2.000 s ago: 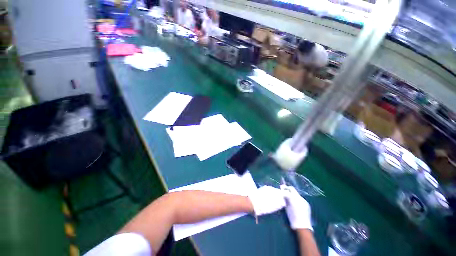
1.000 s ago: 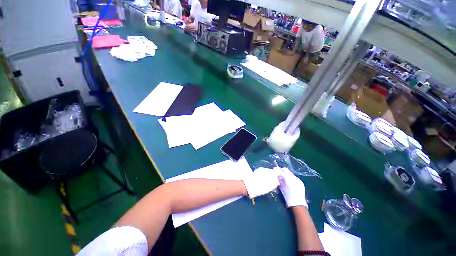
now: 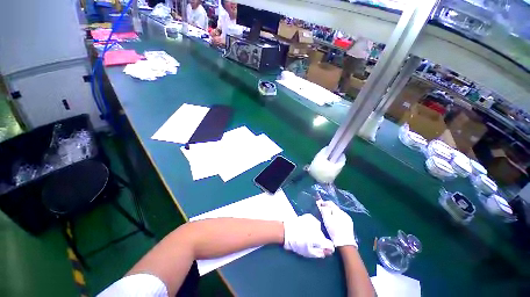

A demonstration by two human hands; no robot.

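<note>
My left hand [image 3: 308, 236], in a white glove, is low over the bench beside the lower white sheet [image 3: 244, 210], its fingers curled towards the right. My right hand [image 3: 337, 224], also white-gloved, is just beside it, its fingertips pointing up at crinkled clear film [image 3: 343, 200]. A thin pale tip shows at the right fingertips, too small to name. Whether either hand holds a small part is hidden by the fingers. A black smartphone [image 3: 275, 174] lies above the sheet. A clear glass bottle [image 3: 395, 254] stands to the right.
A metal post [image 3: 372, 87] with a white foot [image 3: 327, 166] rises behind the film. More white sheets [image 3: 247, 152] and a dark sheet [image 3: 211, 125] lie farther left. Wrapped round units [image 3: 441, 167] line the right rear. A black stool [image 3: 75, 187] and bin [image 3: 35, 200] stand left. People are at the far end.
My hands were together at their fingertips; now they are apart. My left hand has moved down and its fingers point lower right. My right fingertips point up towards the film.
</note>
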